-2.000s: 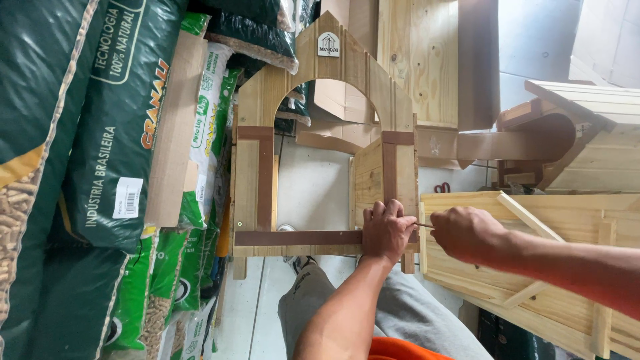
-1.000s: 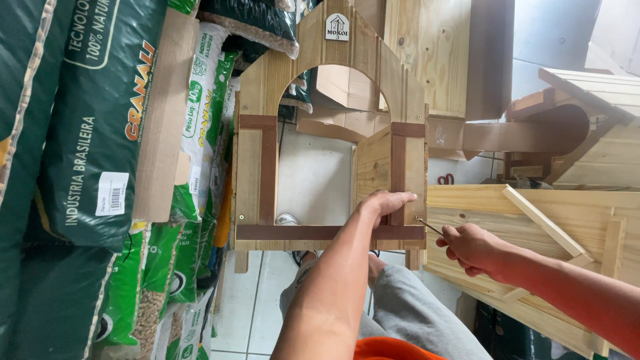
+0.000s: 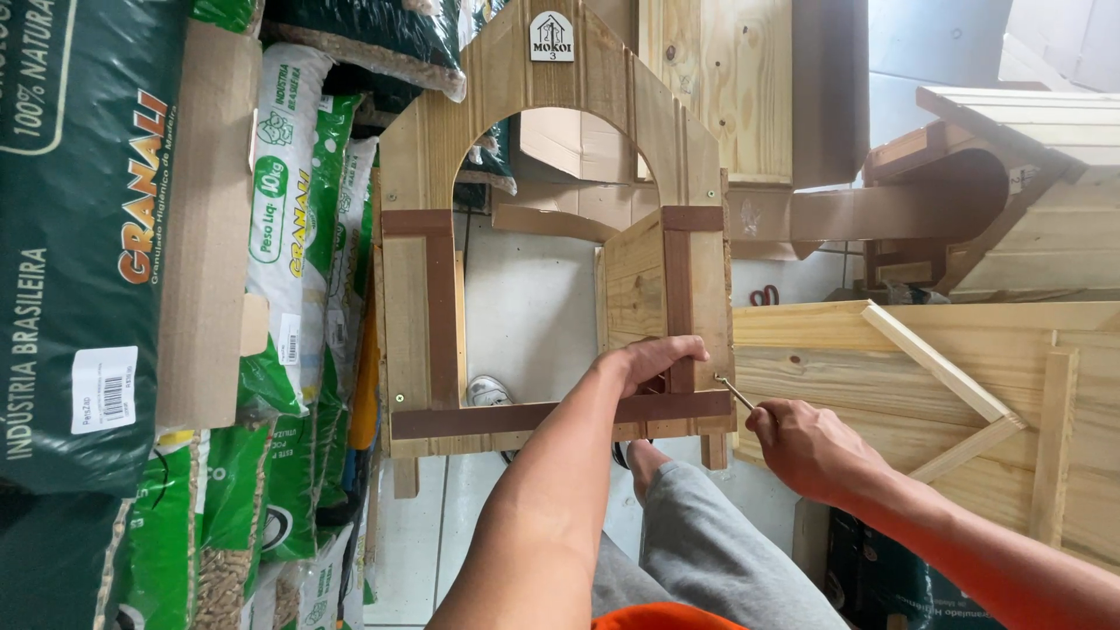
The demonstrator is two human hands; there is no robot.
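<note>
My right hand (image 3: pixel 801 442) is closed on a screwdriver, of which the thin metal shaft (image 3: pixel 738 393) shows; its tip meets a screw (image 3: pixel 719 378) at the lower right of a wooden pet house's front panel (image 3: pixel 542 83). The panel has an arched opening and brown strips (image 3: pixel 560 417). My left hand (image 3: pixel 652 359) rests over the inner edge of the panel's right post, its fingertips near the brown upright strip; its underside is hidden. Other screws (image 3: pixel 400 398) sit at the panel's left side and upper right.
Bags of pellets (image 3: pixel 79 262) stand along the left. A wooden panel with battens (image 3: pixel 875 376) lies at right, below another wooden house (image 3: pixel 1032 175). Cardboard (image 3: pixel 569 149) lies behind the opening, and red-handled scissors (image 3: pixel 764 296) are on the floor.
My left hand has moved from the panel's lower right corner, by the screw, to the post's inner edge. My right hand keeps hold of the screwdriver, whose shaft now slants more steeply.
</note>
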